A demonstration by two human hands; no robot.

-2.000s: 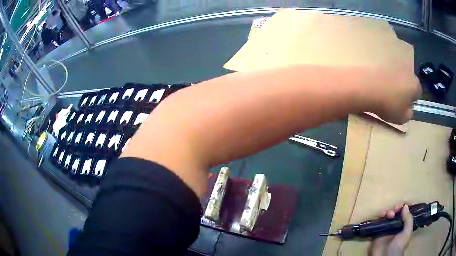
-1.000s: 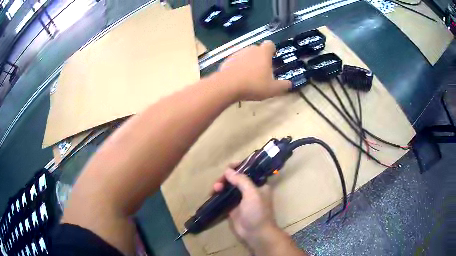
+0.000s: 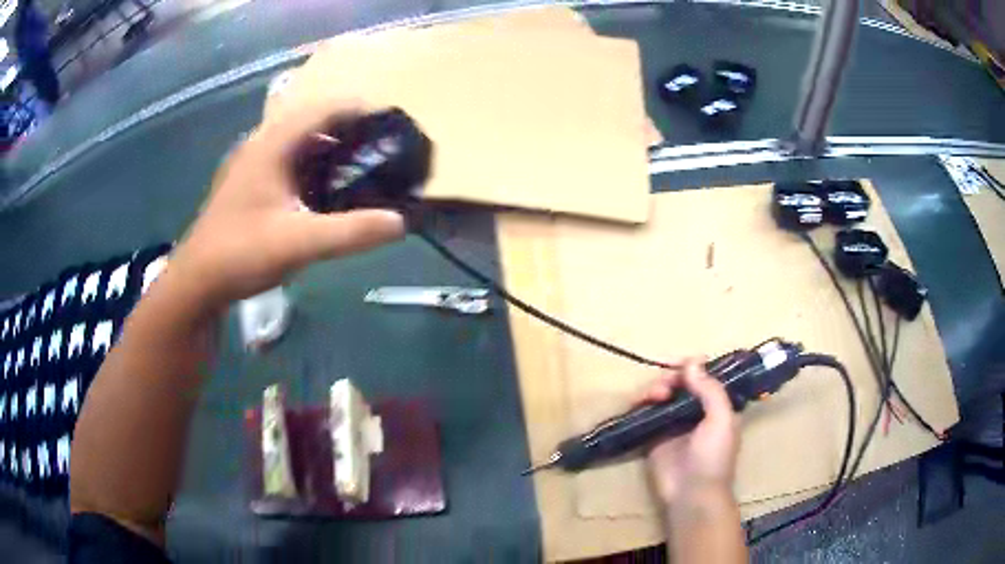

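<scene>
My left hand [image 3: 259,226] grips a black LED light unit [image 3: 380,160] in the air at upper left, somewhat blurred. Its thin black cable [image 3: 529,312] runs down and right to my right hand; whether the fingers hold it cannot be told. My right hand [image 3: 696,441] is closed around the black electric screwdriver [image 3: 634,431], above the cardboard. The thin bit points left. The dark red fixture board [image 3: 408,468] with two upright pale blocks [image 3: 349,443] lies on the green bench at lower centre-left and bears no unit.
Rows of black housings with white inserts [image 3: 50,358] lie at left. A utility knife [image 3: 430,297] lies above the fixture. Cardboard sheets [image 3: 518,105] lie behind and at right [image 3: 617,275]. Several corded units [image 3: 860,251] sit at right, three black blocks [image 3: 719,107] behind. A metal post [image 3: 827,77] stands nearby.
My left hand reached to the units at right, took one, and brought it up and left. My right hand still holds the screwdriver. The view has turned, showing the fixture again.
</scene>
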